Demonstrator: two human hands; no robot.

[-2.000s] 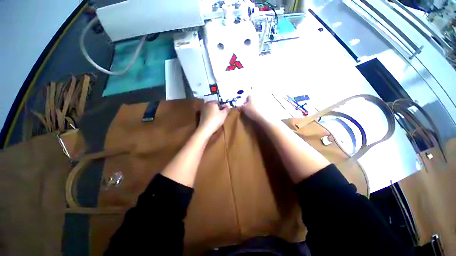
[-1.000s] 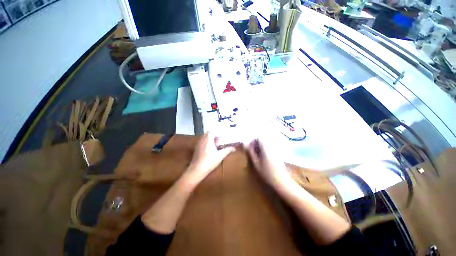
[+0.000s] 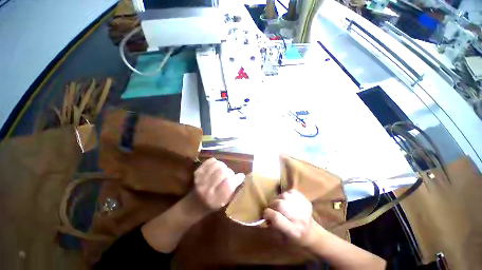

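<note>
My left hand (image 3: 215, 183) is closed on the brown bag's (image 3: 153, 153) upper edge, left of centre. My right hand (image 3: 289, 215) is closed on the edge to the right, nearer to me. Between the hands the edge is folded over and shows a lighter tan face. A dark strap piece (image 3: 128, 132) lies on the bag's left part, and a small pale-gold clasp (image 3: 338, 205) sits on its right part. The white sewing machine head (image 3: 241, 71) with the red logo stands beyond the hands. Its needle area (image 3: 237, 108) has no cloth under it.
A small tool with a dark cord (image 3: 304, 122) lies right of the needle. Teal cloth (image 3: 158, 76) and a pale hose (image 3: 127, 58) are behind left. Bunched straps (image 3: 84, 100) lie at left. Another brown bag (image 3: 444, 211) with handles is at right. Thread cones (image 3: 270, 9) stand behind.
The bag edge has come away from the needle towards me. Both hands have moved back and closed on it, and the edge is now folded open. The view first tilted up, then slightly down.
</note>
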